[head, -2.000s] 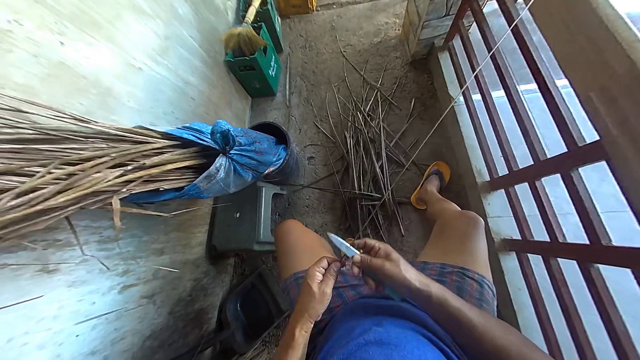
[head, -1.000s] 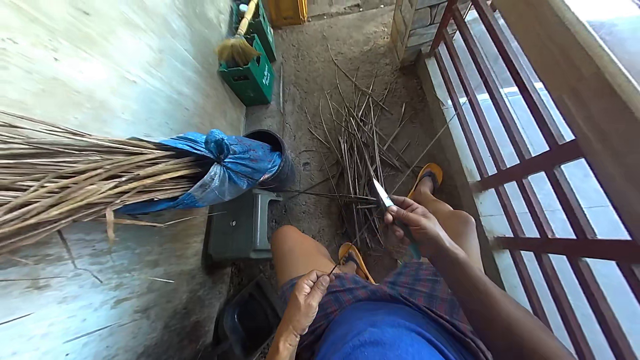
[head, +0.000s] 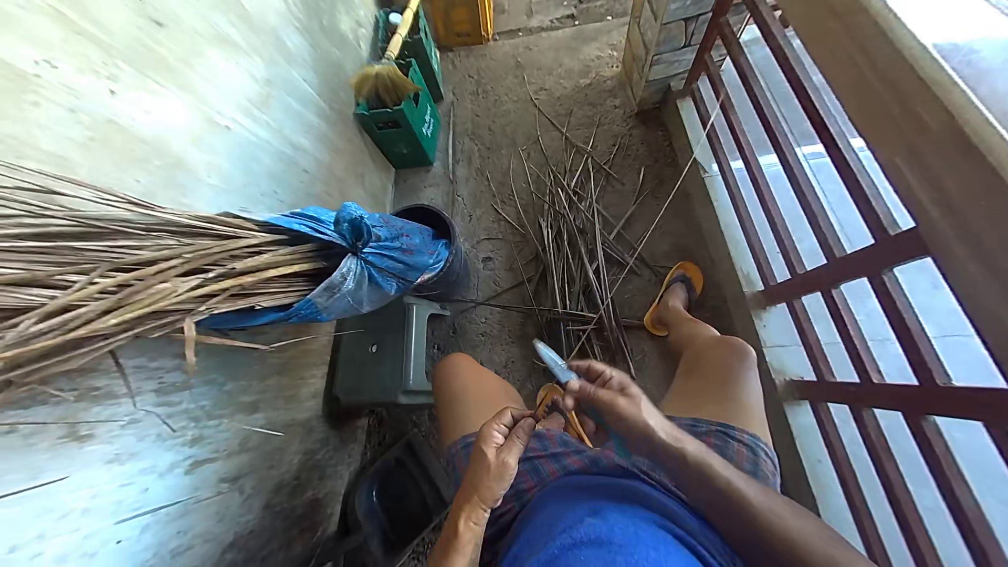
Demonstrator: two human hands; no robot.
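Observation:
My right hand (head: 613, 396) is closed around a knife, whose pale blade (head: 555, 361) points up and to the left over the floor. To its left, my left hand (head: 501, 450) pinches something thin and dark between thumb and fingers, probably a leaf rib; most of it is hidden. Both hands are above my lap, a short gap apart. Beyond them a loose pile of thin dry sticks (head: 579, 244) lies on the ground. At the left, a large bundle of long dry stalks (head: 150, 268) is wrapped at one end in a knotted blue plastic sheet (head: 382, 256).
A dark bucket (head: 453, 272) stands by the blue sheet, with a grey plastic stool (head: 378, 354) below it. Green crates (head: 402, 130) hold a broom (head: 384, 83) along the wall. A black basin (head: 402, 496) is at lower left. Red-brown railing bars (head: 846, 268) run along the right.
My right hand with the knife has come back down and left, closer to my left hand, after being farther off to the right one second ago.

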